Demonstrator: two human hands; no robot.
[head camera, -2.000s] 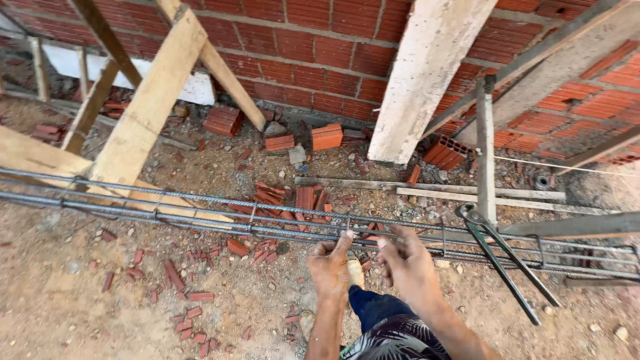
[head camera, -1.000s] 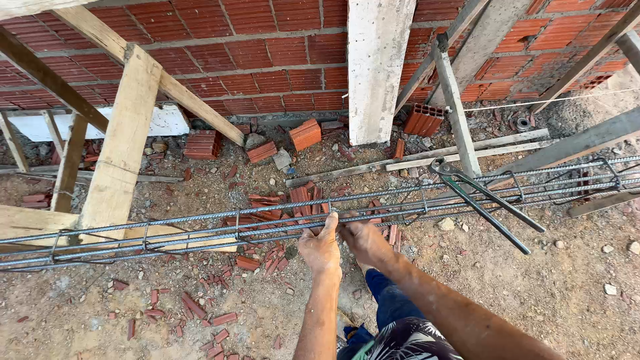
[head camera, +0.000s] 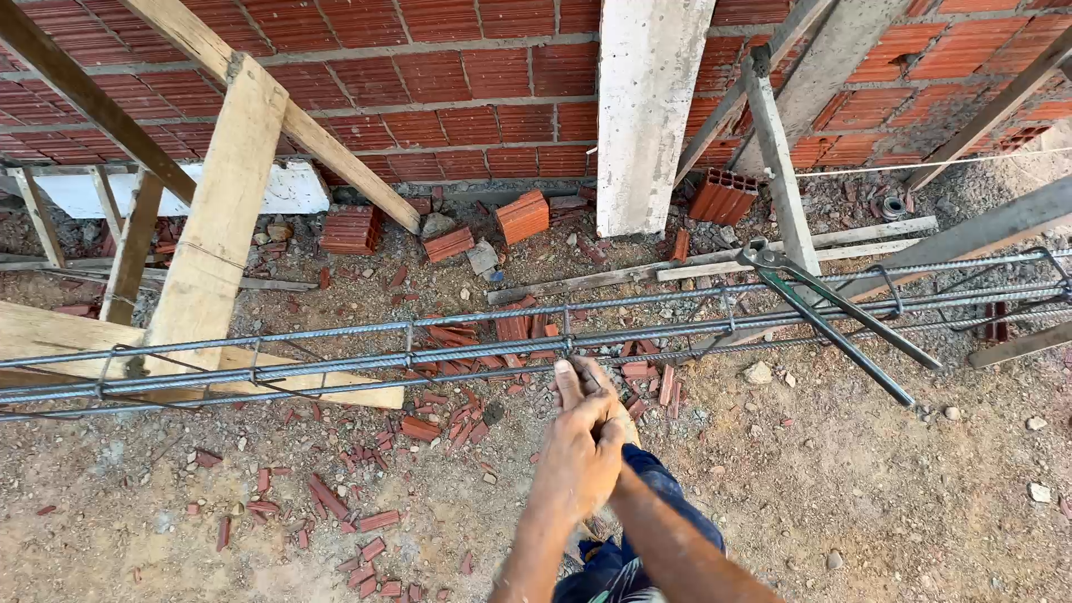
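A long steel rebar cage (head camera: 469, 347) with wire stirrups crosses the view from left to right. My left hand (head camera: 578, 444) is at the near side of the cage, by a stirrup, with thumb and fingertips pinched together. Partly hidden behind it, my right hand (head camera: 605, 389) reaches to the same spot, its fingers curled. Whether a thin tie wire is between the fingers is too small to tell. To the right, steel end-cutting nippers (head camera: 825, 314) with long handles rest across the bars, handles pointing down right.
A hollow-brick wall (head camera: 469, 75) with a white-faced concrete column (head camera: 641, 117) stands beyond. Wooden props and a pale board (head camera: 218, 209) lean at the left. A grey post (head camera: 783, 167) stands behind the nippers. Broken brick pieces (head camera: 327, 494) litter the dirt ground.
Two seconds ago my hands were apart above the bars. They have come together at the near side of the cage, the right now partly behind the left.
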